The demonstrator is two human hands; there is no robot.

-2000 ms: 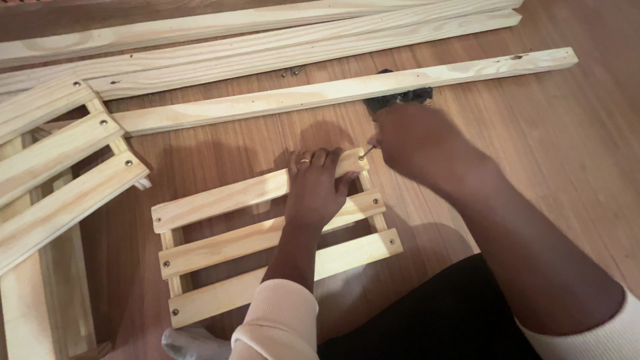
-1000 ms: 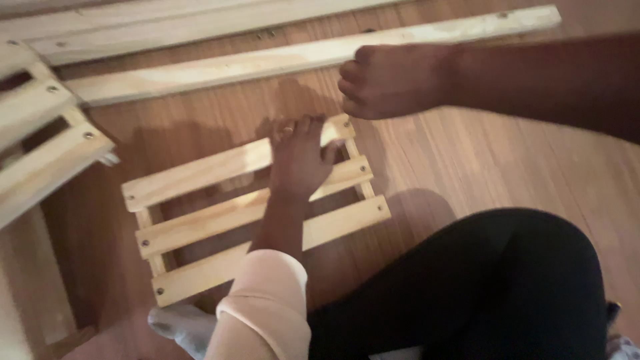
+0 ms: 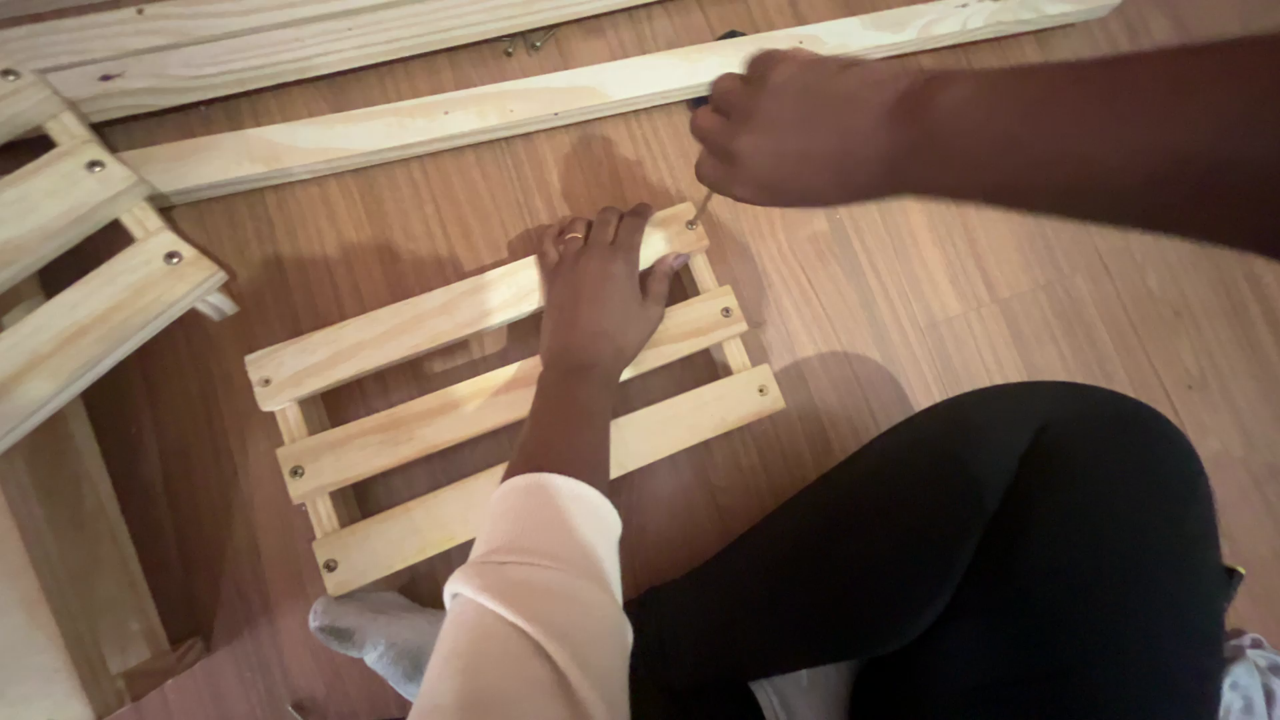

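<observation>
A slatted pine panel [image 3: 420,420] lies on the wood floor, three slats across two crosspieces, with screws at the slat ends. Spread over its top slat, my left hand [image 3: 600,290] presses down near the right end, a ring on one finger. My right hand [image 3: 800,125] is closed just above the top right corner, around a tool whose handle is hidden in the fist. The tool's thin metal shaft [image 3: 704,207] slants down to the screw [image 3: 691,225] in that corner. What kind of tip it has cannot be seen.
A long pine batten [image 3: 420,130] lies beyond the panel, partly over a dark object. Loose screws [image 3: 528,42] lie behind it, near more boards [image 3: 300,60]. Another slatted piece [image 3: 90,290] stands at left. My socked foot [image 3: 375,630] and bent knee [image 3: 1060,450] are close to the panel.
The right forearm, which came up from the lower right two seconds ago, now reaches in from the right edge. My left hand stays on the top slat.
</observation>
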